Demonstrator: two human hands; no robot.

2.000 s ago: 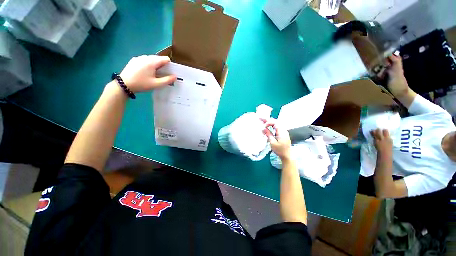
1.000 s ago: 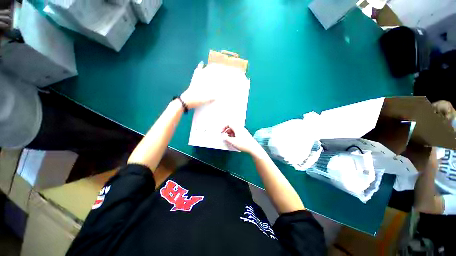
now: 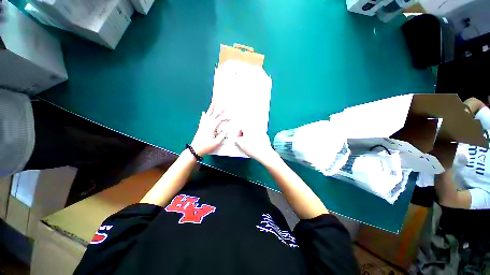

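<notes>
A white retail box (image 3: 244, 91) lies on the green table in front of me, its brown flap with a handle tab at the far end. My left hand (image 3: 211, 133) and my right hand (image 3: 252, 144) both rest on the near end of the box, fingertips close together. A tiny reddish spot shows at the fingertips; I cannot tell what it is. Two wrapped appliances, one (image 3: 317, 146) beside the box and another (image 3: 379, 174) further right, lie on the table.
An open retail box (image 3: 376, 116) lies at right, with a person's hand (image 3: 474, 106) at its flap. White boxes (image 3: 88, 19) stand at far left. A black object (image 3: 422, 40) sits at far right. Brown cartons (image 3: 102, 201) are on the floor at left.
The white box was first open with my left hand at its top and my right hand on a wrapped appliance. Now both hands are together at its near end.
</notes>
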